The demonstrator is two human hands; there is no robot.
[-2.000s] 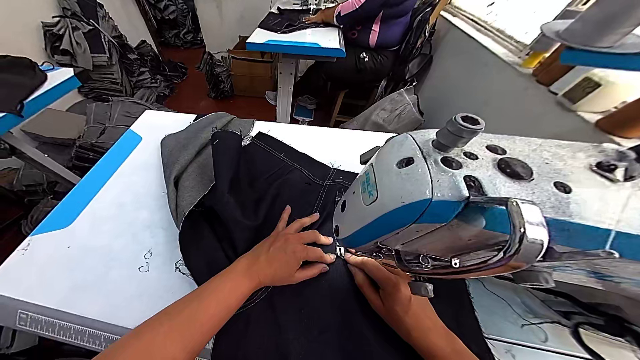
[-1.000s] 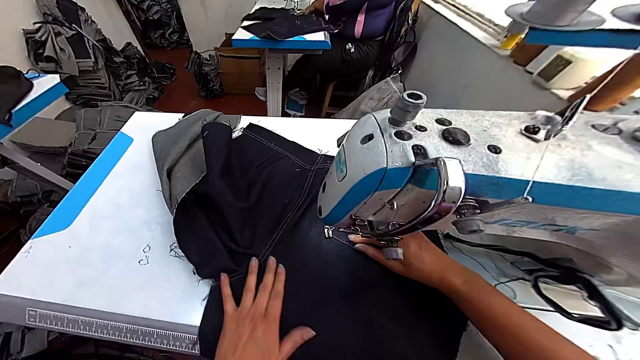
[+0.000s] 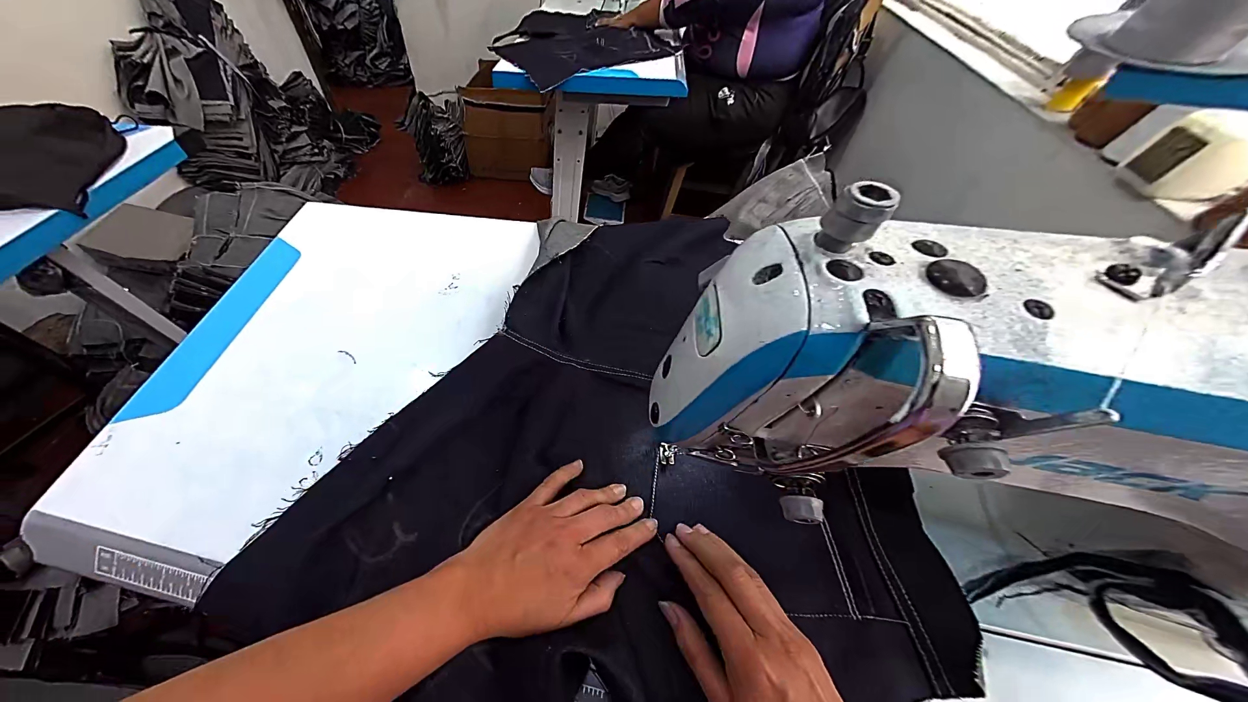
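Observation:
Dark denim fabric with pale topstitching lies spread under the head of a white and blue industrial sewing machine. Its presser foot rests on the cloth at the upper end of a stitched line. My left hand lies flat on the denim, left of that line, fingers pointing toward it. Just right of the line, my right hand presses the cloth with its fingertips, close to the left ones but apart from them. Neither hand grips anything.
The white table has a blue edge strip and a ruler at its front. Black cables lie right. Behind, a person sits at another table beside a cardboard box. Dark garment piles stand back left.
The denim has been turned and spread across more of the table's front. My right hand has moved from beside the presser foot to nearer me; my left has come up beside the stitched line.

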